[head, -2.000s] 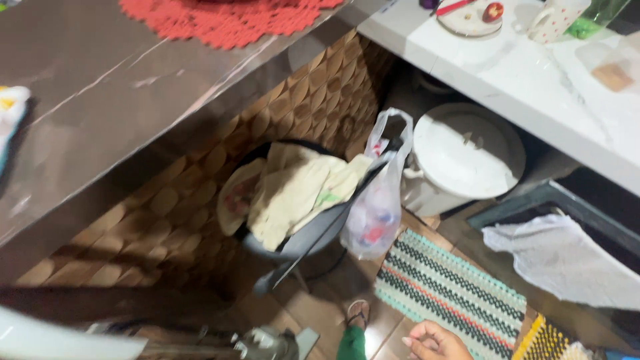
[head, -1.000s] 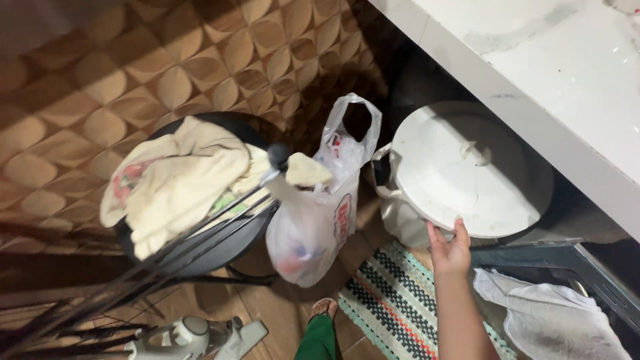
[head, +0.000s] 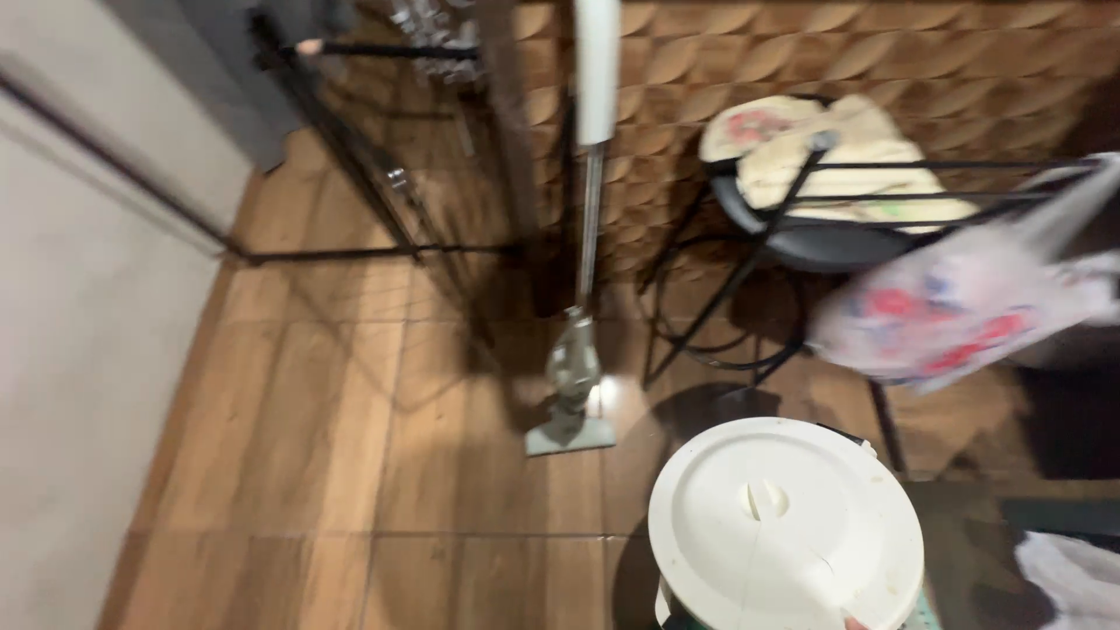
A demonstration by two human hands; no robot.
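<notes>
A round white lidded bucket [head: 787, 525] is at the lower right, away from the counter. One fingertip [head: 854, 623] shows at the lid's near edge; which hand it belongs to cannot be told, and the rest of that hand is out of frame. Beyond the bucket, a white plastic bag [head: 945, 306] with red and blue print hangs beside a black metal rack, blurred. Cream cloths [head: 840, 166] lie on a black round stool seat [head: 814, 245] against the tiled wall.
An upright stick vacuum [head: 573, 367] stands on the wood-look floor [head: 464, 472]. Black metal legs [head: 332, 149] rise at the upper left by a pale wall [head: 70, 350]. A whitish cloth or plastic [head: 1081, 582] lies at the lower right.
The white bucket has moved out from under the counter edge, where a hand touched its rim one second ago. The view has swung left over the floor.
</notes>
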